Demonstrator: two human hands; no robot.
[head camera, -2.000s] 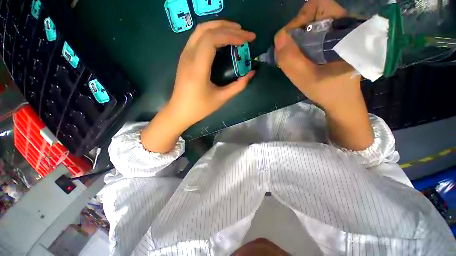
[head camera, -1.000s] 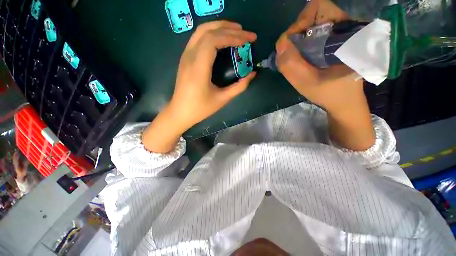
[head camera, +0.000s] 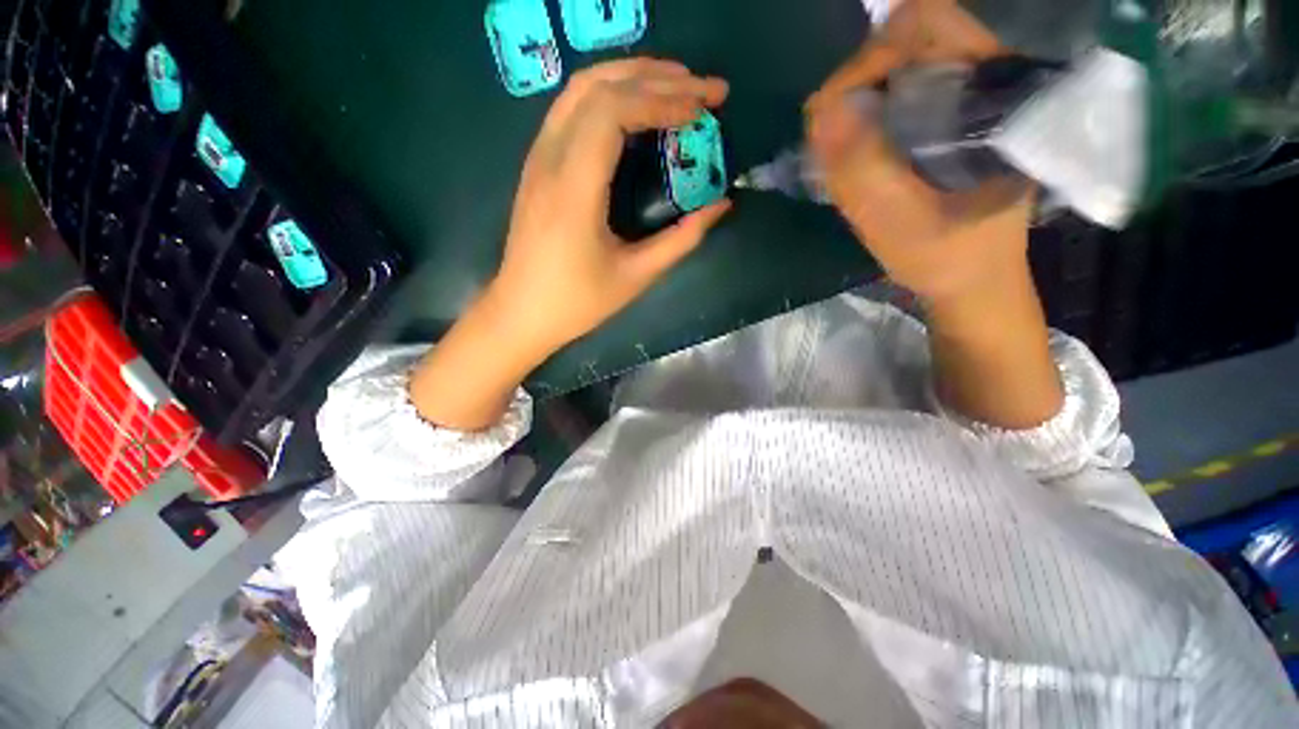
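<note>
My left hand (head camera: 591, 214) holds a small housing (head camera: 695, 163) between thumb and fingers. Its turquoise face is turned up and to the right, and its dark side faces my palm. My right hand (head camera: 912, 171) grips a dispensing syringe (head camera: 962, 121), slightly blurred. Its needle points left, with the tip just right of the housing's edge; a small gap shows between them. A white wrap (head camera: 1090, 135) and a blurred green cap (head camera: 1161, 121) are at the syringe's rear. Two more turquoise pieces (head camera: 524, 46) lie on the green mat (head camera: 413, 143) beyond my left hand.
A black blister tray (head camera: 185, 285) with several turquoise pieces is at left. A red crate (head camera: 107, 399) and a grey machine (head camera: 107, 598) are beside it. A dark tray-like surface (head camera: 1168, 285) is at right. A yellow floor line (head camera: 1211, 469) and blue bin (head camera: 1239, 527) are at lower right.
The syringe and my right hand have shifted slightly to the right, opening a gap at the needle tip. The housing's face has turned up more toward the camera. My left hand keeps its grip.
</note>
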